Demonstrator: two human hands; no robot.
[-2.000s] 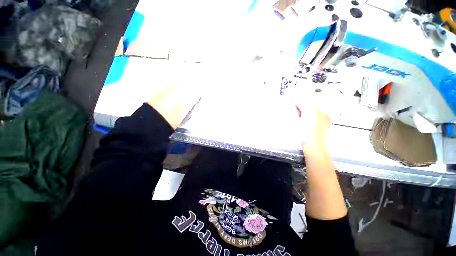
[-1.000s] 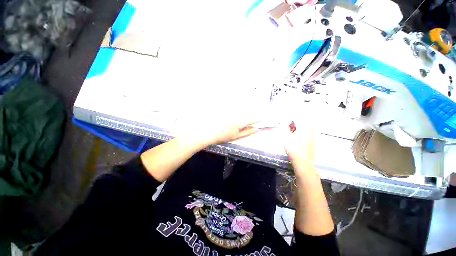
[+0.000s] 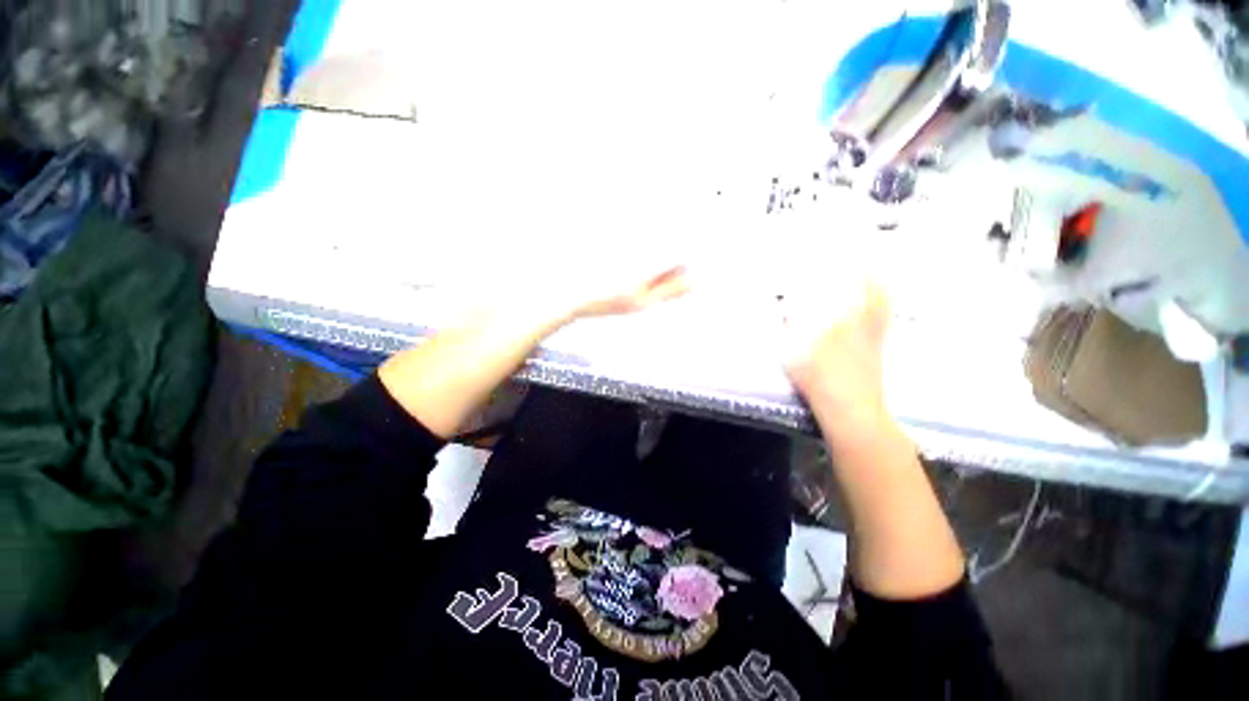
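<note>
The white sewing machine table glares strongly, and any fabric between my hands is washed out. My left hand is over the table near its front edge, left of the needle area, its fingers pointing right. My right hand is over the table below the needle area. Both hands are partly lost in the glare, so their grip cannot be told. The white sewing machine with a blue stripe stands at the right. A stack of brown cut pieces lies right of my right hand.
Small tan pieces lie by the blue tape at the table's left end. Dark green cloth and grey and blue cloth heaps are at the left. Something blue shows under the table's left edge. Loose threads hang below the table at right.
My left hand has come from the left side of the table towards my right hand, and now sits slightly farther from it than one second ago. The view has shifted.
</note>
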